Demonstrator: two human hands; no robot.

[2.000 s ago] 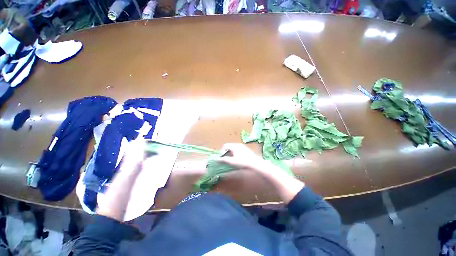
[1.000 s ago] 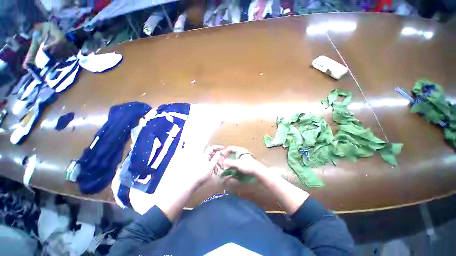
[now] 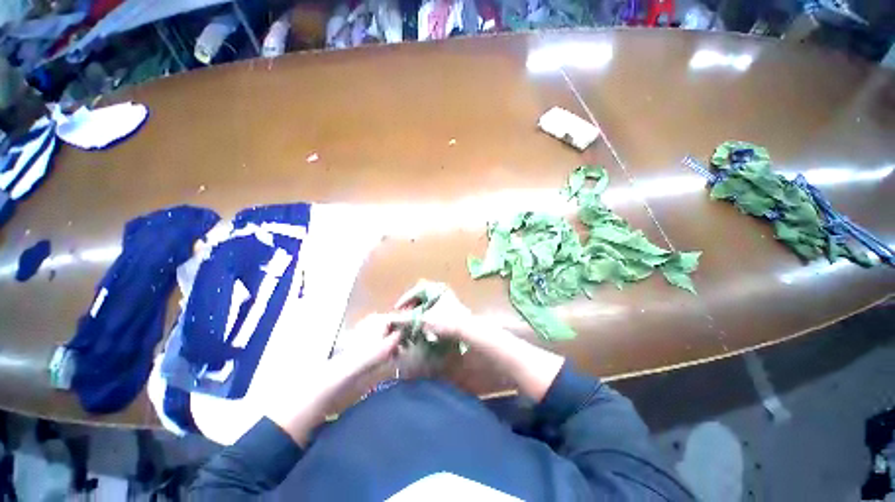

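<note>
My left hand (image 3: 378, 336) and my right hand (image 3: 447, 316) are close together at the table's near edge, in front of my body. Between them they hold a crumpled light-green cloth strip (image 3: 424, 297); its ends are partly hidden by my fingers. To the left lies a stack of navy cut pieces (image 3: 211, 314) with white pattern paper (image 3: 312, 284) beside and under it, and narrow white slips on top. Further left is another navy stack (image 3: 128, 304). To the right is a loose heap of green strips (image 3: 550, 257).
A whitish block (image 3: 568, 127) lies beyond the green heap. A green bundle with navy strips (image 3: 775, 201) is at the right. White-topped navy pieces (image 3: 103, 125) lie far left. A small white-green box (image 3: 61, 367) touches the left navy stack. A navy scrap (image 3: 33, 259) lies at left.
Two seconds ago the green strip was stretched between my separated hands. My left hand has since moved right from the navy stack to my right hand, and the strip is now gathered. The view has shifted.
</note>
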